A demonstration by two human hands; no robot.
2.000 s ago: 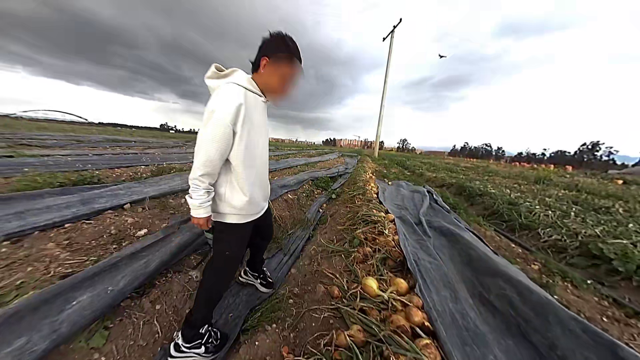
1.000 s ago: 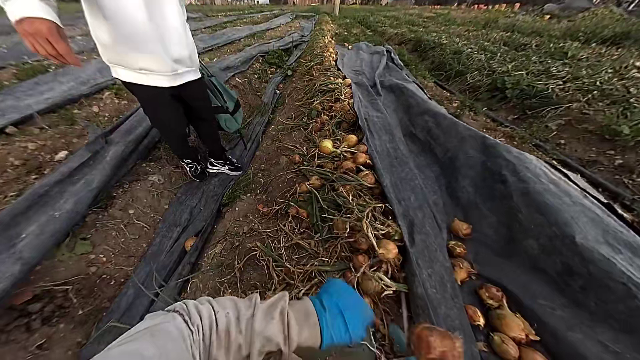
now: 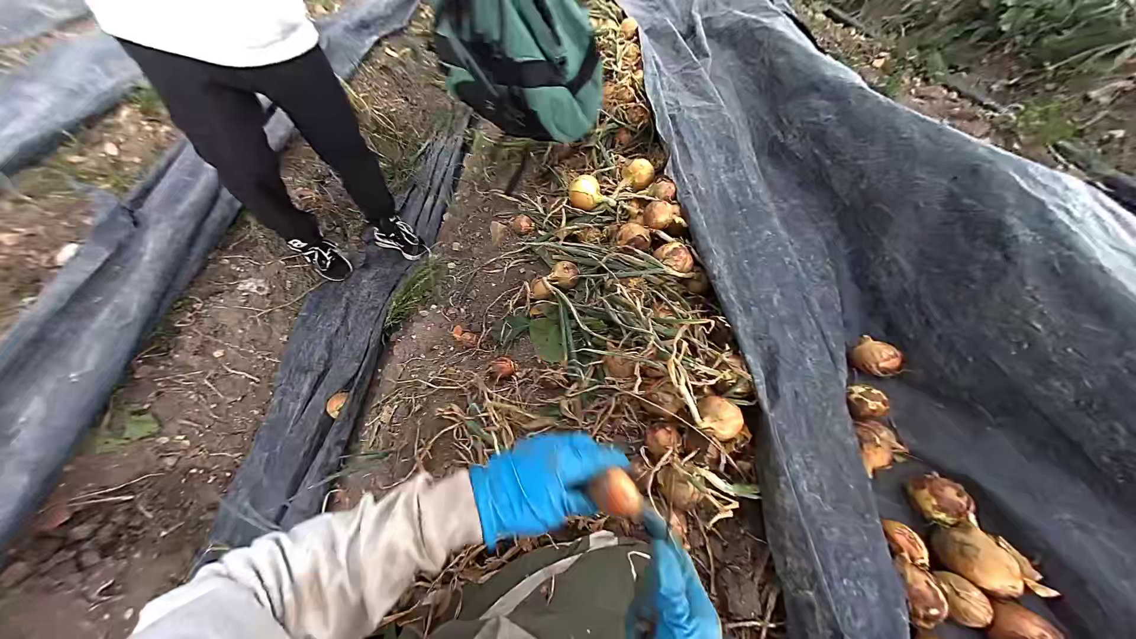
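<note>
My left hand (image 3: 546, 486), in a blue glove, is closed around an onion (image 3: 615, 493) near the bottom centre. Just below and to the right, my right hand (image 3: 674, 590), also gloved in blue, holds a dark tool (image 3: 655, 524) against or close to the onion; blur hides what kind of tool it is. Past my hands lies a row of pulled onions (image 3: 719, 417) with dried and green leaves. On the dark fabric sheet (image 3: 799, 293) to the right rest several loose onions (image 3: 976, 555).
A person in black trousers (image 3: 257, 115) and a white top stands at the upper left. A green bag (image 3: 532, 71) hangs over the row beside them. More dark sheets (image 3: 133, 266) run along the soil on the left.
My right hand has come into view beside the left, which now shows an onion in its grip. The green bag has moved out over the row. The view has tilted down.
</note>
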